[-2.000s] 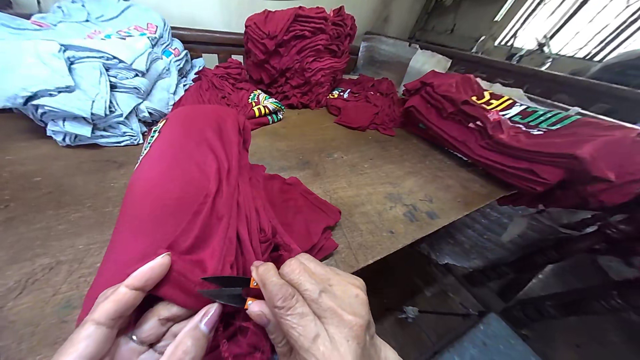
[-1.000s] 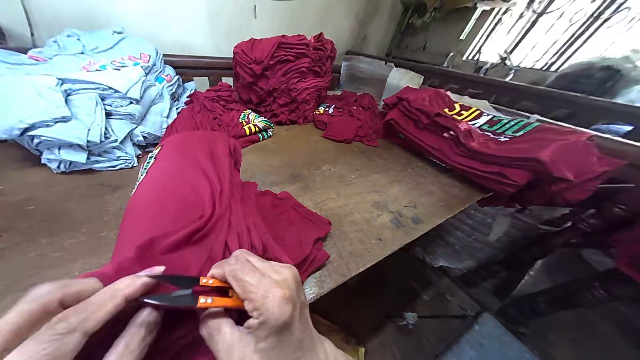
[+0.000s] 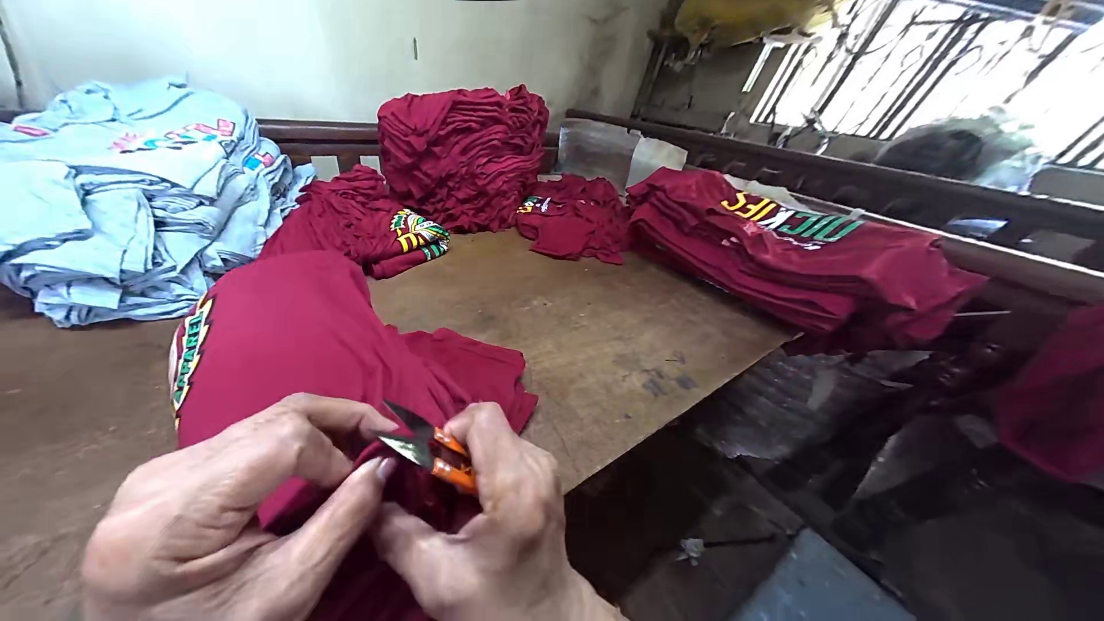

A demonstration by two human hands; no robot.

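Observation:
A maroon printed T-shirt (image 3: 285, 345) lies over the near part of the wooden table and down toward me. My left hand (image 3: 241, 509) pinches a fold of its cloth between thumb and forefinger. My right hand (image 3: 492, 517) holds thread snips (image 3: 435, 448) with orange handles and dark pointed blades. The blades are apart, their tips beside my left fingertips at the pinched fold. Some of the cloth below is hidden behind both hands.
Light blue printed garments (image 3: 129, 207) are heaped at the left. Behind stands a tall maroon garment stack (image 3: 461, 155), with smaller maroon piles (image 3: 578, 216) beside it. More printed maroon shirts (image 3: 802, 250) lie along the right rail. The wooden table's (image 3: 604, 336) edge slants across the right.
My left hand has closed on a fold of the cloth; one second ago its fingers lay flatter. The snips now point at that fold, tilted up to the left.

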